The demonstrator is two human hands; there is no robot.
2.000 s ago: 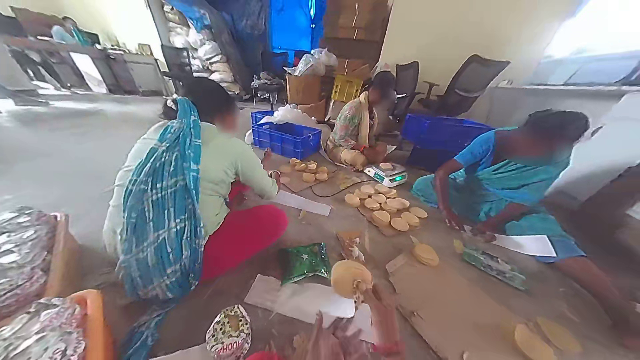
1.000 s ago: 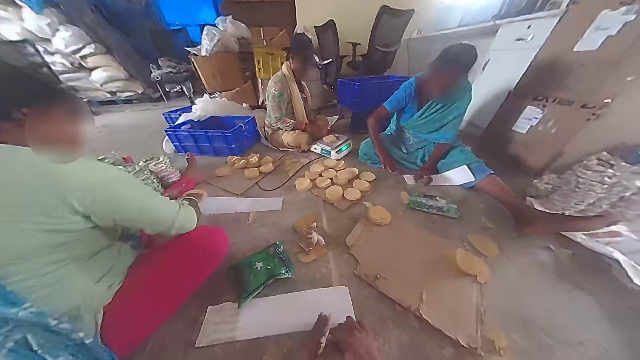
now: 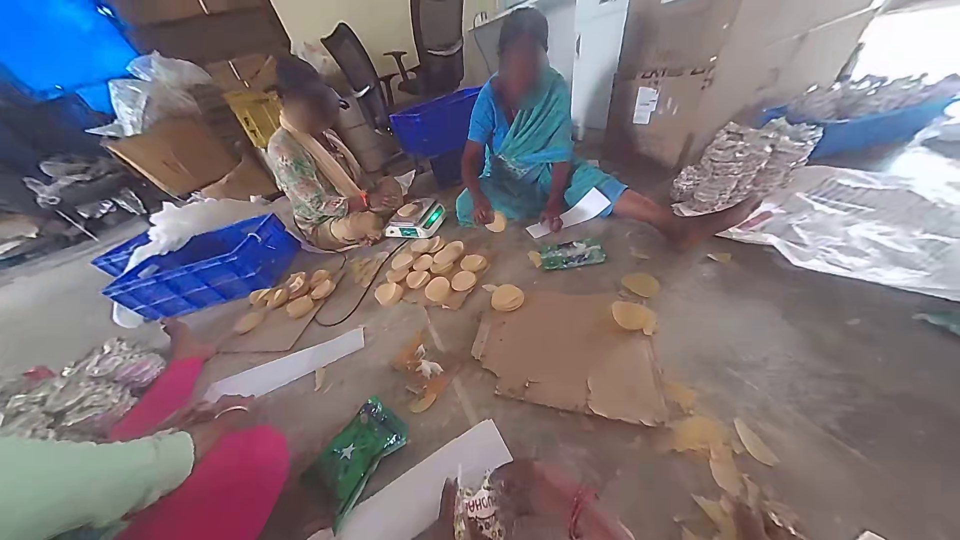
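Note:
At the bottom edge my right hand [image 3: 544, 491], with a red thread at the wrist, is against a small printed packet [image 3: 480, 514], seemingly gripping it. Dark fingers of my left hand [image 3: 448, 506] show at the packet's other side; most of that hand is out of view. Under and beside them lies a long white sheet [image 3: 424, 484]. A green plastic packet [image 3: 364, 454] rests left of the sheet. Farther off, a cardboard sheet [image 3: 574, 352] has stacks of thin round tan discs [image 3: 508, 298] at its edges.
At the left a co-worker's arm [image 3: 97, 469] and leg reach in. Two more people sit beyond, near a digital scale [image 3: 416, 219] and many disc stacks [image 3: 439, 289]. Blue crates [image 3: 202, 262] stand back left. Disc pieces [image 3: 720, 450] litter the floor at right.
The view has swung right. Two seconds ago my right hand held up a stack of discs; now a printed packet is between my hands. One co-worker now holds a disc.

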